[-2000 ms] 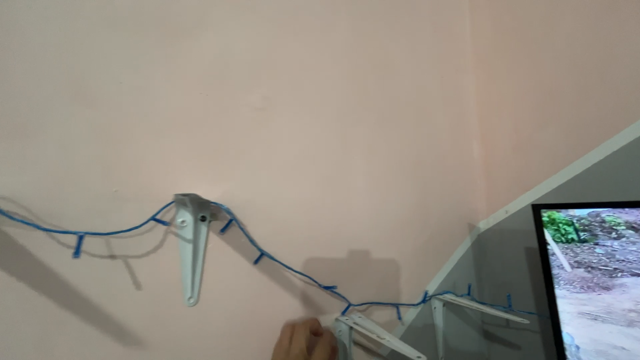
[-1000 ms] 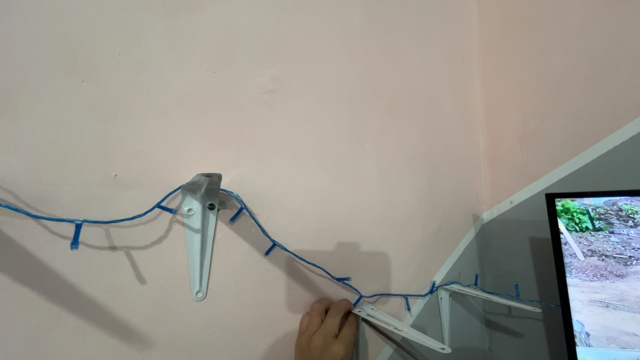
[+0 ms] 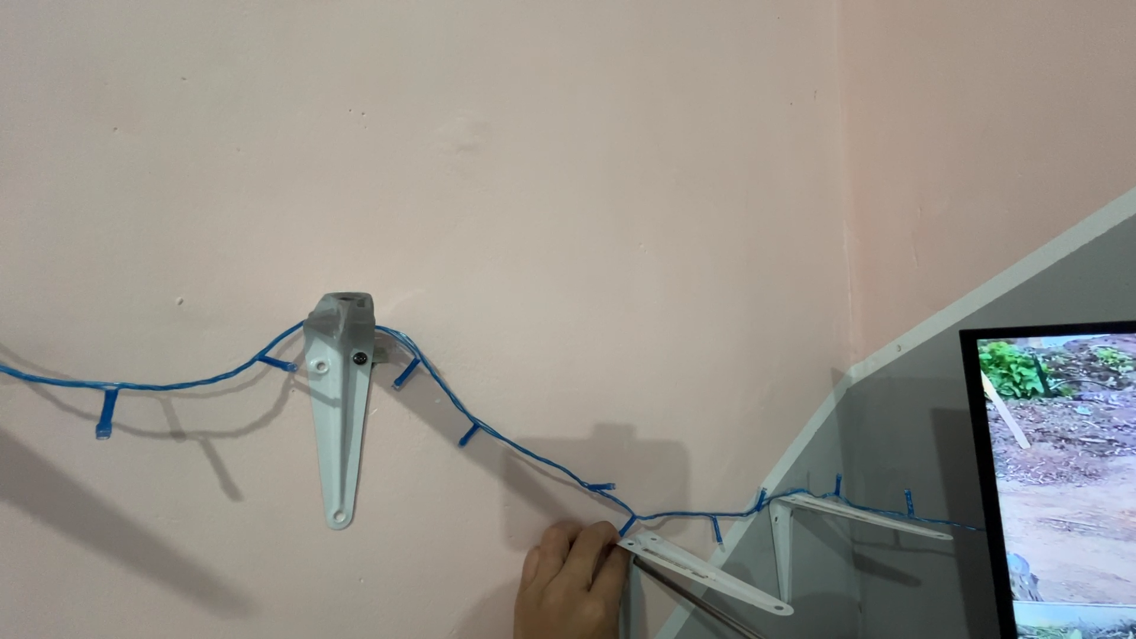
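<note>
My left hand [image 3: 572, 581] is at the bottom of the view, its fingers curled at the wall end of a white metal shelf bracket [image 3: 706, 572]. A thin metal rod [image 3: 688, 599], perhaps a screwdriver shaft, runs from under this bracket's corner down past the lower edge; whatever holds it is hidden. A blue string-light cable [image 3: 524, 451] passes just above my fingers. It runs left to another white bracket [image 3: 337, 426], fixed to the wall with a dark screw, and right over a third bracket [image 3: 781, 550]. My right hand is out of view.
The pink wall [image 3: 577, 222] meets a grey painted area with a pale diagonal border [image 3: 994, 284] on the right. A lit screen with a black frame [image 3: 985, 479] stands at the right edge. Shadows of the brackets and cable fall on the wall.
My left hand has come further up into view, against the bracket's wall end. The thin rod shows more plainly beneath the bracket now.
</note>
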